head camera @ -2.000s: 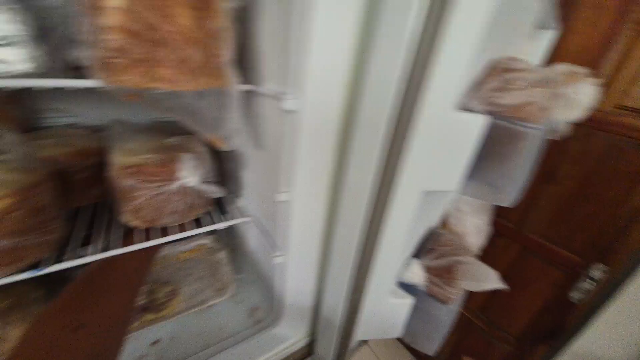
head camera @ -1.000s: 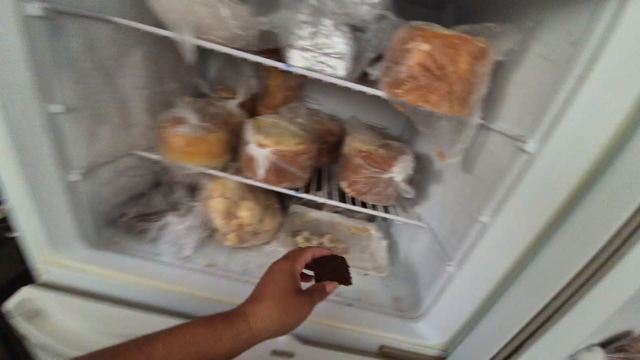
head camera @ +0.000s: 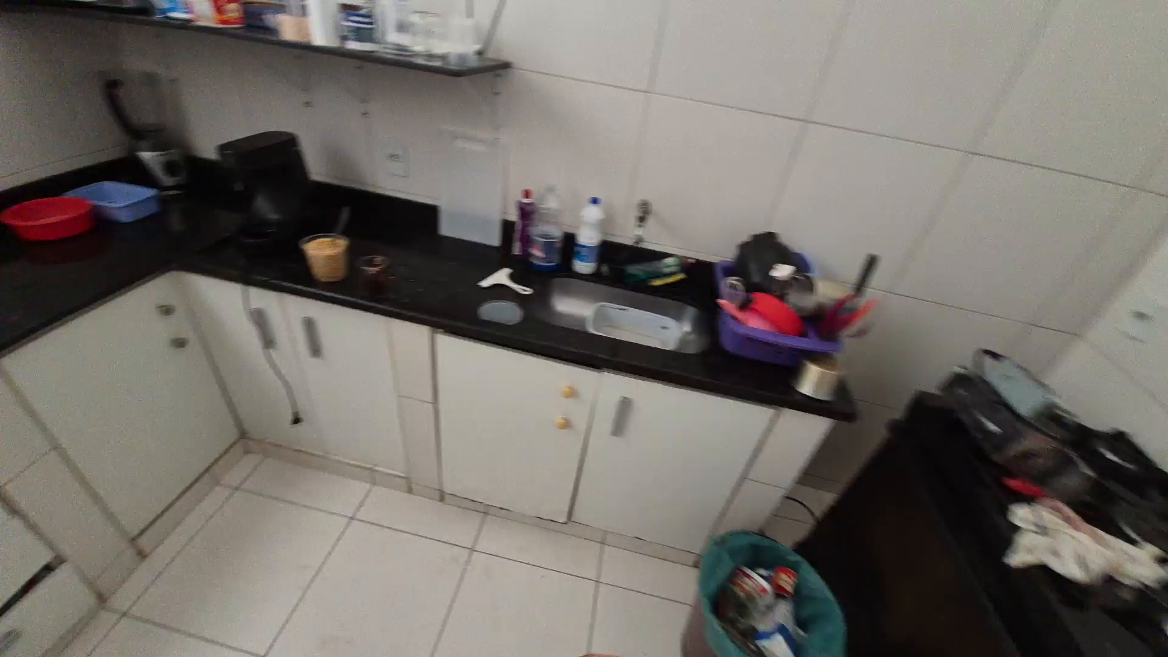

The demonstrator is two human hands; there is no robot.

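Observation:
Neither of my hands can be made out; only a sliver of skin shows at the bottom edge, and I cannot tell which hand or arm it belongs to. On the black countertop stand a tub of light brown food (head camera: 327,257) with a utensil in it and a small glass with dark contents (head camera: 375,274). A white squeegee-like tool (head camera: 505,281) lies left of the steel sink (head camera: 566,297), which has a pale plastic container (head camera: 634,326) in it. Right of the sink, a purple dish rack (head camera: 771,345) holds dishes and utensils.
A bin with a green liner (head camera: 725,552) holds rubbish on the tiled floor, beside a dark stove-like unit (head camera: 922,511) with a cloth (head camera: 1077,547) and pans. A black coffee machine (head camera: 265,178), red basin (head camera: 47,219) and blue basket (head camera: 117,201) stand left. Bottles (head camera: 589,239) line the wall.
The view has swung from the open freezer to the kitchen counter. The left hand, seen a second ago holding a small dark piece before the freezer, is no longer in view.

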